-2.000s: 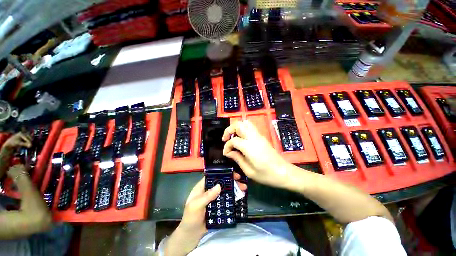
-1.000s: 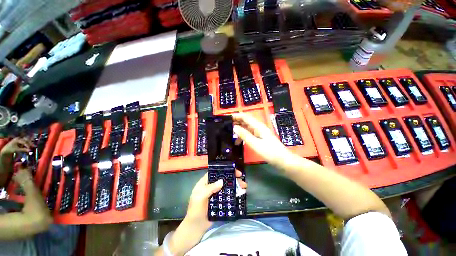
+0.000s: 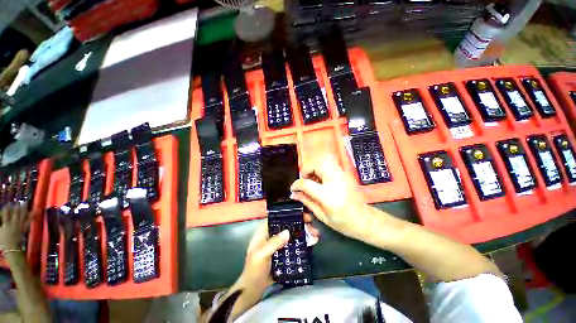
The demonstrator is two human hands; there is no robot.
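Observation:
An open black flip phone (image 3: pixel 289 246) is upright in front of me, keypad half below and dark screen half above. My left hand (image 3: pixel 258 255) holds its keypad half, thumb on the upper keys. My right hand (image 3: pixel 331 197) has bent fingers at the lower right edge of the screen half; whether they pinch anything is too small to tell. A second dark phone edge seen behind it earlier is mostly hidden. Behind it a red foam tray (image 3: pixel 252 216) holds several open flip phones (image 3: pixel 368 158).
On the right, a red tray (image 3: pixel 502 221) holds closed phones with white labels. On the left, another red tray (image 3: pixel 167 208) holds open phones, with another person's hand (image 3: pixel 11 230) beyond. A white board (image 3: pixel 142 72) and a bottle (image 3: pixel 481 38) are at the back.
My right hand has moved from the upper right edge of the screen down to its lower right edge. The view has shifted, so the trays sit differently. My left hand still holds the phone.

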